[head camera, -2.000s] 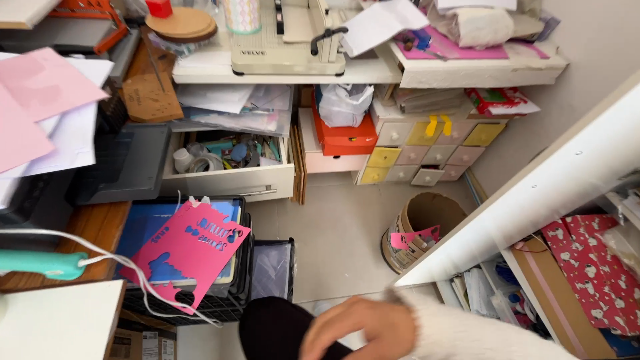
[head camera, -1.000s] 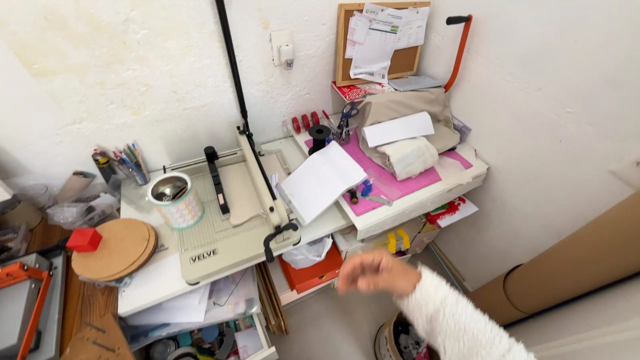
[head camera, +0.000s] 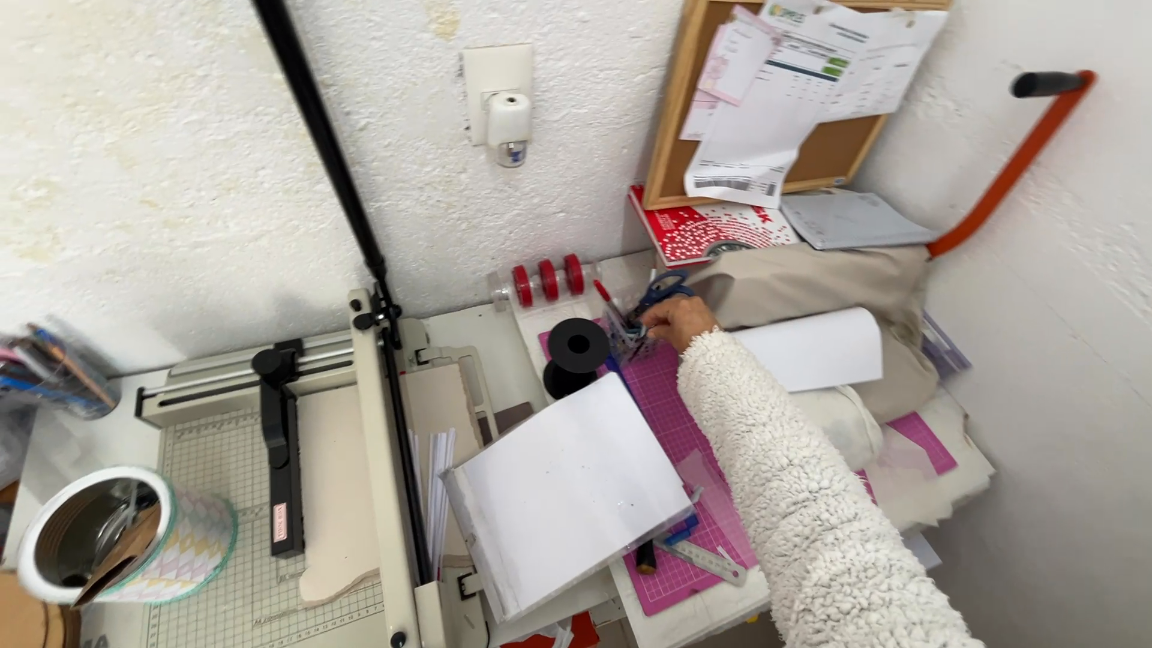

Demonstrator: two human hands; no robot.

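My right hand, in a fluffy white sleeve, reaches to a clear holder at the back of the pink cutting mat. Its fingers are at the holder's rim, just below the dark blue scissor handles; whether they grip anything cannot be made out. A red pen stands in the same holder. To the left is a black spool. In front lie a stack of white paper in a clear sleeve and a metal ruler. My left hand is out of view.
A guillotine paper cutter with a raised black lever fills the left side, a patterned can beside it. Red tape rolls lie by the wall. Beige fabric and a corkboard are at the right, near an orange lever.
The view has swung up from the floor and drawers to the worktop. My right hand has moved from in front of the table to the holder by the scissors.
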